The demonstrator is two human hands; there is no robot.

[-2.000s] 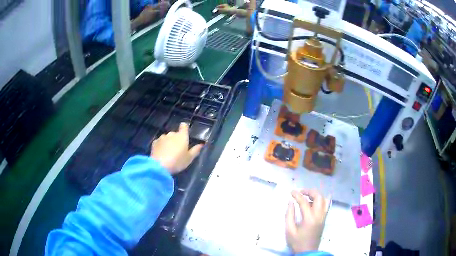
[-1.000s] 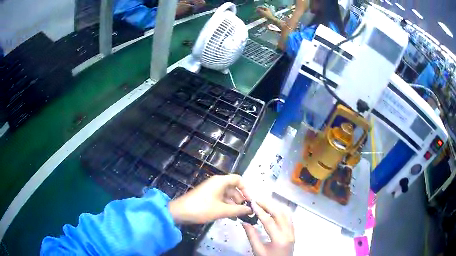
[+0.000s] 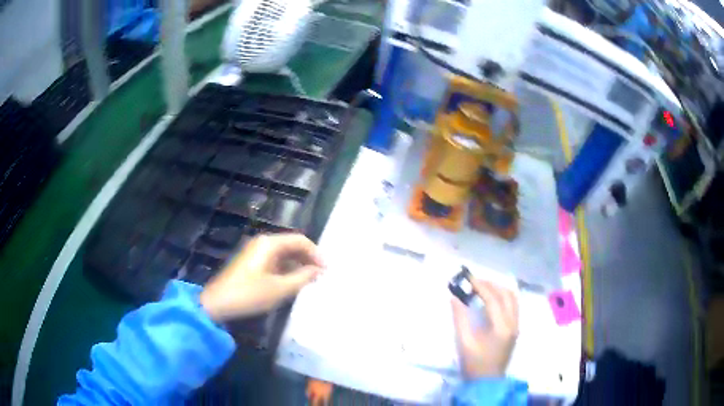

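Observation:
The small black part (image 3: pixel 461 284) with a pale centre is at the fingertips of my right hand (image 3: pixel 488 325), over the white table (image 3: pixel 357 333). My left hand (image 3: pixel 262 277) is near the table's left edge, thumb and fingers close together; whether anything is between them is too blurred to tell. The gold press head (image 3: pixel 452 170) is down over the orange fixtures (image 3: pixel 496 208) on the grey base plate (image 3: pixel 540 190) and hides part of them.
The black blister tray (image 3: pixel 230 170) lies left of the table on the green conveyor (image 3: pixel 171 44). A white fan (image 3: pixel 266 32) stands behind it. Pink pads (image 3: pixel 565 308) line the table's right edge. An orange clip (image 3: pixel 319 391) is at the front edge. The white press beam (image 3: pixel 587 71) spans the back.
The press head has come down onto the fixtures. My hands met around a black part, then moved apart; the part is now at my right hand. The view has shifted.

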